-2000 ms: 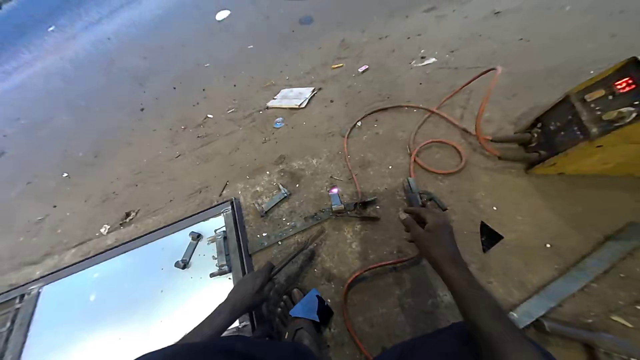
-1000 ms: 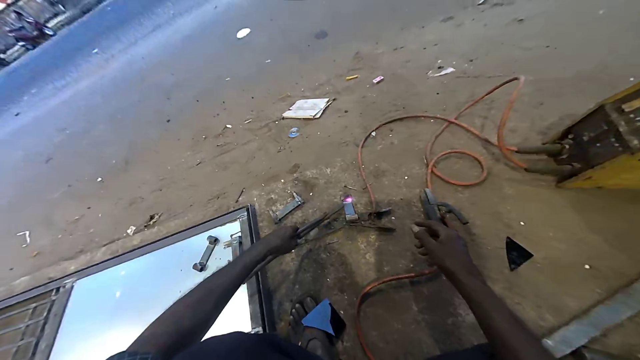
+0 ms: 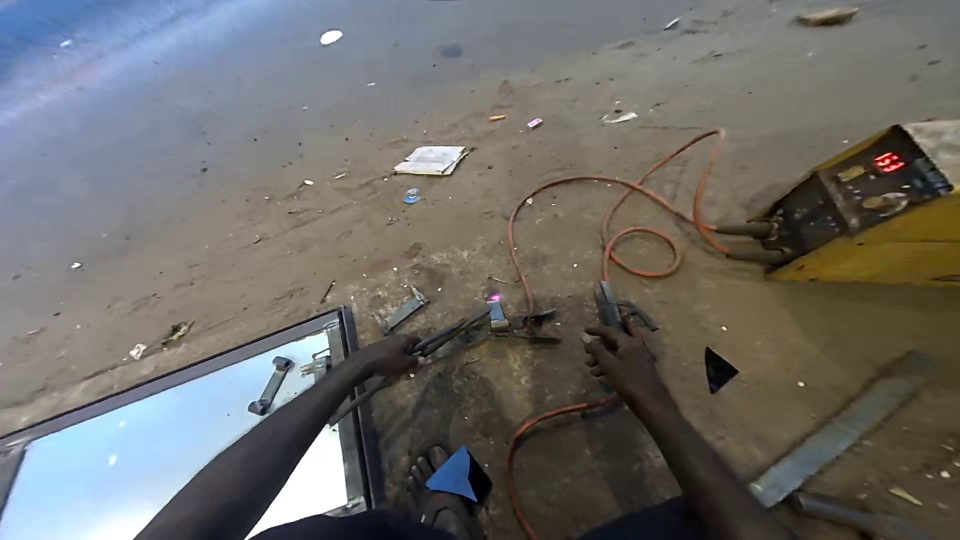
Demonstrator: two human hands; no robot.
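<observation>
My left hand (image 3: 397, 355) grips the handles of long metal tongs (image 3: 454, 330), whose far end is at a small metal piece (image 3: 498, 315) with a glowing pinkish spot on its top. That piece rests beside dark metal parts and a clamp (image 3: 534, 321) on the ground. My right hand (image 3: 619, 356) is at the lower end of an electrode holder (image 3: 609, 304), joined to an orange cable (image 3: 555, 412); how firmly its fingers close on it cannot be made out. A short metal bracket (image 3: 405, 311) lies left of the glowing piece.
A framed sheet-metal panel (image 3: 341, 450) with a loose metal link (image 3: 271, 386) on it lies at left. At right stands a yellow welding machine (image 3: 862, 255) with looped orange cables (image 3: 637, 184). A flat metal bar (image 3: 840, 431) lies at lower right, and my foot (image 3: 442, 495) is at bottom centre.
My left hand has moved up and right from the panel's edge, with the tongs now reaching the glowing piece. My right hand stays by the electrode holder.
</observation>
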